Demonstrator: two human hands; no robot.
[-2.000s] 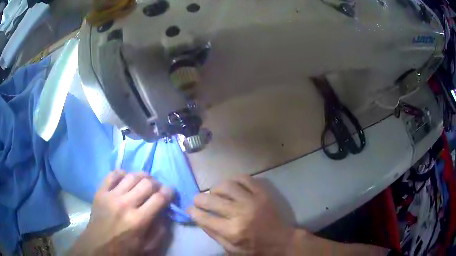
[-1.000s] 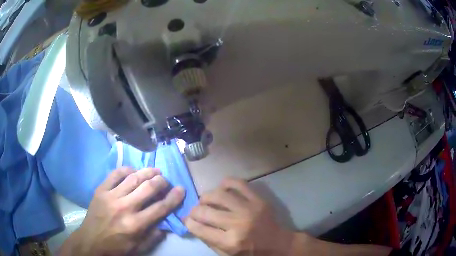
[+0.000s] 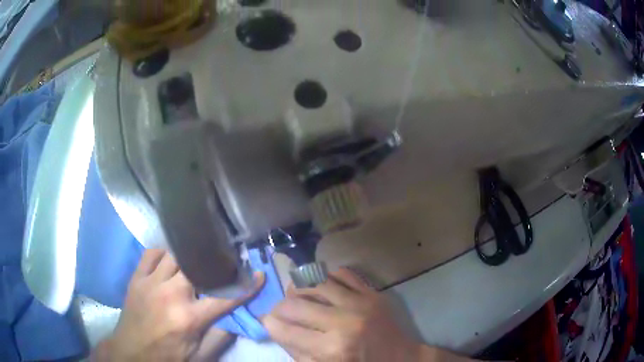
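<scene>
The light blue garment (image 3: 106,230) lies left of the machine head and runs under my left hand. A narrow folded edge (image 3: 248,324) shows between my hands, below the needle area. My left hand (image 3: 166,307) rests on the cloth, its index finger reaching close to the foot. My right hand (image 3: 339,318) holds the fold's right side with its fingertips. The sewing machine head (image 3: 233,162) hides the needle and part of the left fingers. A ribbed tension knob (image 3: 337,206) and a smaller knob (image 3: 309,273) sit above my right hand.
Black-handled scissors (image 3: 503,226) lie on the machine bed at right. A pale green-white guard (image 3: 60,205) stands left of the head. A yellow ring (image 3: 159,25) is on top. Patterned dark, red and white cloth (image 3: 589,311) is at the lower right.
The view has moved closer over the machine head, which now covers more of the work. My left hand's index finger has moved up nearer the foot. My right hand stays at the fold.
</scene>
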